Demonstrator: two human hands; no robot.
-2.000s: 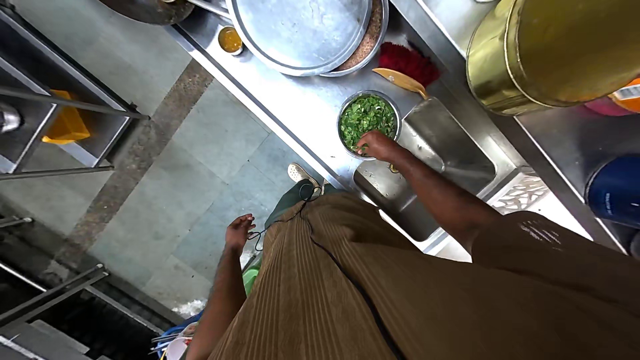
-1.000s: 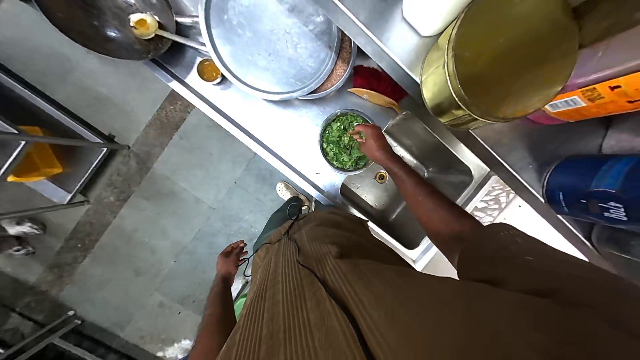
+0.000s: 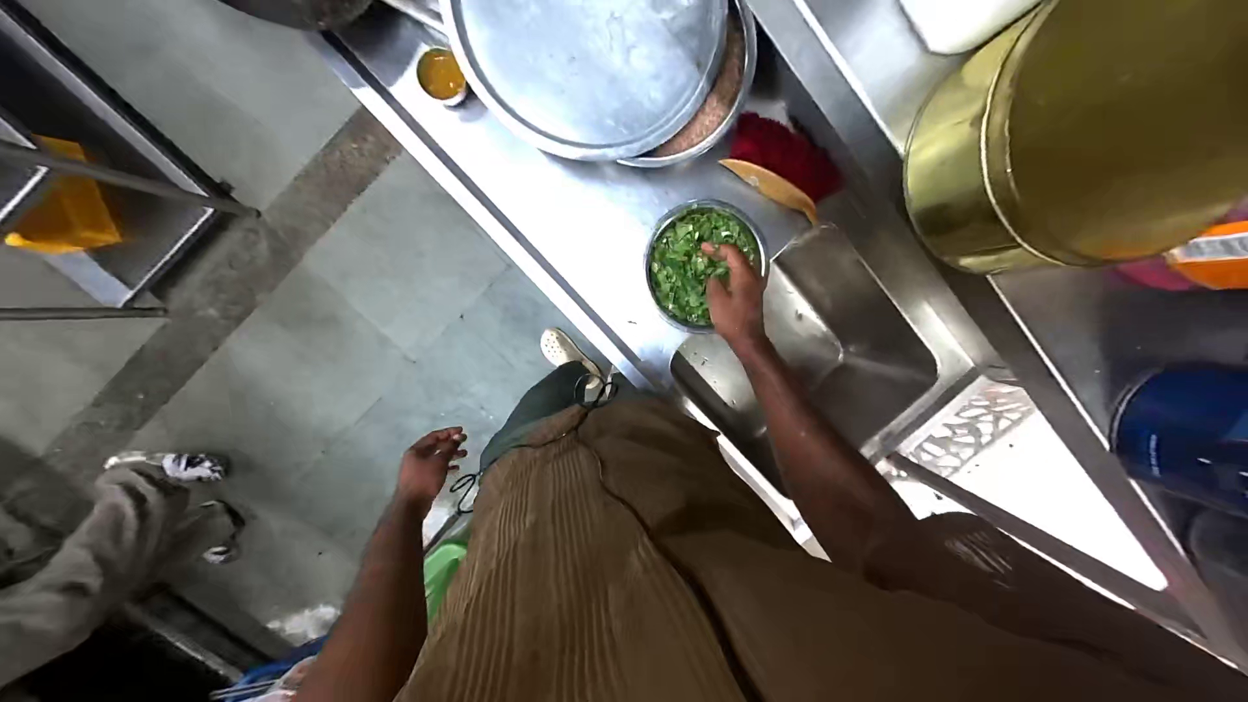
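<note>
A round metal bowl (image 3: 651,283) full of chopped green leaves (image 3: 682,263) stands on the steel counter beside the sink. My right hand (image 3: 736,297) reaches over the bowl's right side, its fingertips at the leaves; whether they pinch any leaves cannot be told. My left hand (image 3: 429,466) hangs over the floor at my side, fingers loosely bent, with nothing in it. Behind the bowl lie a wooden-backed brush (image 3: 770,187) with dark red bristles (image 3: 788,154) and a large metal lid (image 3: 590,68) over a wide pan of brownish grains (image 3: 707,112).
The steel sink (image 3: 858,331) adjoins the bowl on the right. A small cup of yellow-orange liquid (image 3: 442,75) stands near the counter's edge. On the right-hand shelf are a large gold-coloured tin (image 3: 1063,136) and a blue container (image 3: 1189,439). Another person's legs (image 3: 107,546) show at lower left.
Another person's legs have come further into view at the lower left. My right hand stays at the bowl of leaves, and my left hand still hangs at my side.
</note>
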